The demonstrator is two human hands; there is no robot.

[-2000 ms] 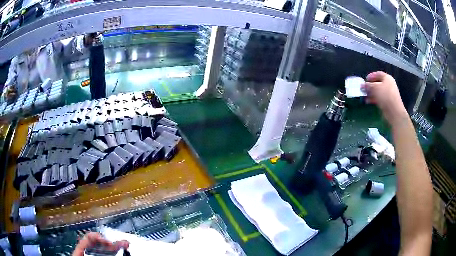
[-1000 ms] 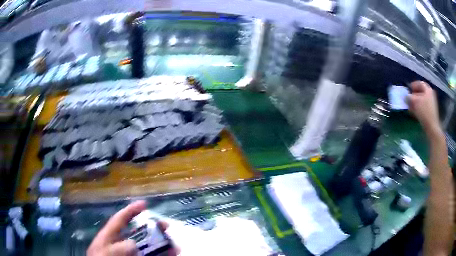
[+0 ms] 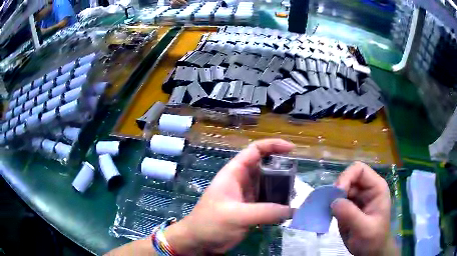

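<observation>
My left hand point(image 3: 225, 200) holds a dark housing point(image 3: 277, 182) upright between thumb and fingers, above the clear blister tray. My right hand point(image 3: 363, 210) pinches a thin pale blue-white film point(image 3: 319, 207) by its upper right edge. The film is curved and its left edge is close to the housing's lower right side; I cannot tell if they touch. A white cloth point(image 3: 300, 242) lies under the hands, partly hidden by them. Three pale wrapped housings point(image 3: 167, 145) lie in the left side of the clear tray point(image 3: 135, 210).
Dark bare housings point(image 3: 245, 70) lie in rows on the orange-brown board point(image 3: 240, 127). A filled blister tray point(image 3: 45, 95) is at left, with loose wrapped pieces point(image 3: 108, 169) near it. A white wavy strip stack point(image 3: 425, 210) lies at right. A person in blue point(image 3: 56, 15) is at upper left.
The view has turned left and down. My right hand has come from beside the heat gun nozzle to the housing with the film. My left hand has raised the housing and moved right.
</observation>
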